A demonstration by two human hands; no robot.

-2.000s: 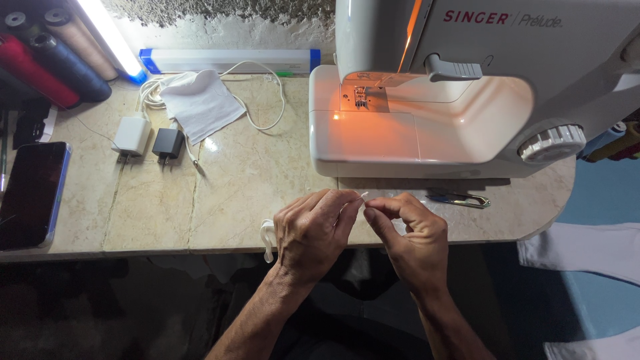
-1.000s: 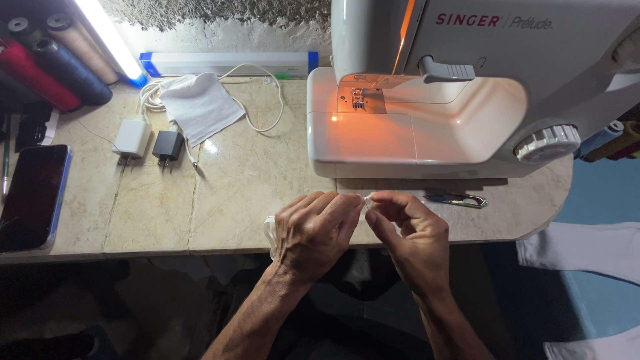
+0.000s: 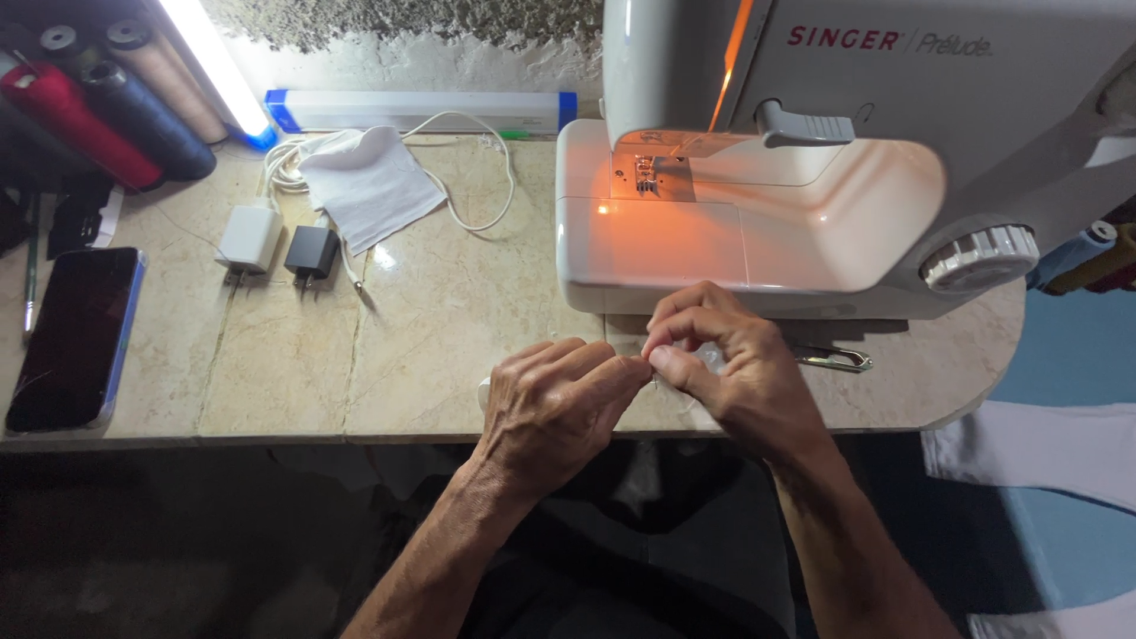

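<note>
My left hand (image 3: pixel 559 399) is curled around a small white thing, a bit of which (image 3: pixel 484 393) shows at its left side; what it is cannot be told. With thumb and fingertips brought together, my right hand (image 3: pixel 728 364) meets the left thumb and index finger. Whatever lies between the fingertips is too small or hidden to name. Some clear or whitish material (image 3: pixel 710 357) shows behind the right fingers. Just beyond the hands stands a Singer sewing machine (image 3: pixel 652 248), its lamp lit over the presser foot (image 3: pixel 646 173). Thread snips (image 3: pixel 834 357) lie right of my right hand.
A phone (image 3: pixel 75 337) lies at the left. White cloth (image 3: pixel 373 186) rests on a coiled white cable, beside a white charger (image 3: pixel 249 238) and a black charger (image 3: pixel 311 252). Thread spools (image 3: pixel 146 115) stand at the back left, near a lit tube lamp (image 3: pixel 213 67).
The fingers of my right hand have risen and spread a little from their earlier pinch, and whitish material now shows behind them. My left hand stays nearly in place.
</note>
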